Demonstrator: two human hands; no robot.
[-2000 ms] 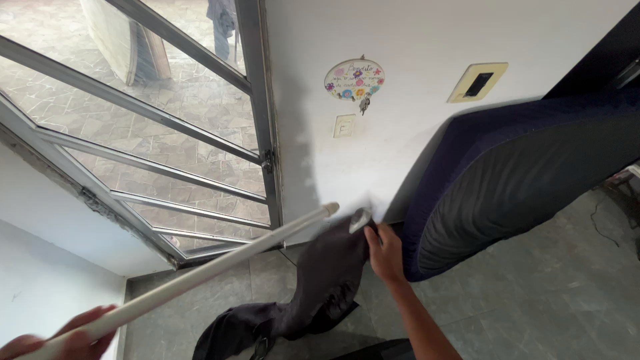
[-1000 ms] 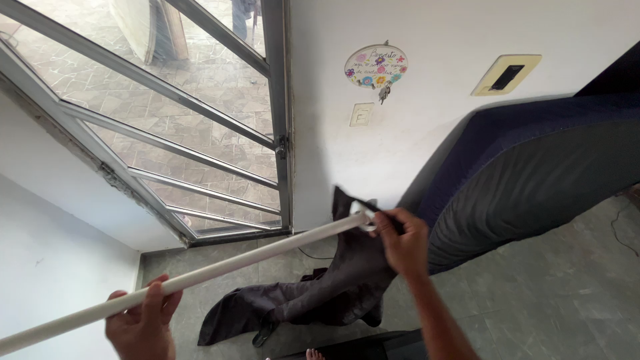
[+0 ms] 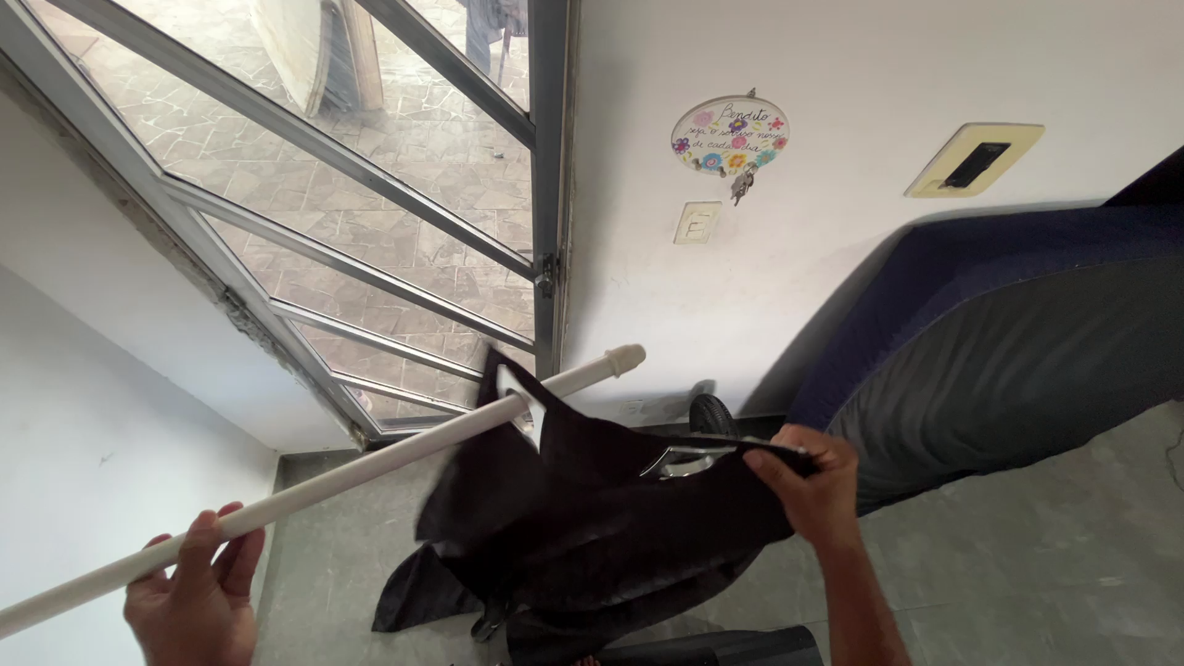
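Observation:
My left hand (image 3: 197, 581), at the lower left, grips a white curtain rod (image 3: 356, 472) that slants up to the right and ends in a ridged cap. The rod passes through one metal-ringed eyelet (image 3: 524, 407) near the corner of a dark curtain (image 3: 629, 527). Pinched in my right hand (image 3: 814, 481) is the curtain's top edge, to the right of a second eyelet (image 3: 698, 460) that the rod does not pass through. The dark fabric hangs between my hands, its lower folds near the floor.
A metal-framed glass door (image 3: 407, 203) stands at the left. On the white wall hang an oval floral plaque (image 3: 731, 137) with keys, a light switch (image 3: 697, 223) and a yellowish plate (image 3: 976, 160). A dark-covered cushioned piece (image 3: 999, 361) stands right; a small black wheel (image 3: 711, 415) is behind the curtain.
The rod's capped end, earlier beside the curtain's eyelet, now sticks out past it. My right hand has moved right along the curtain's edge, which is now spread out.

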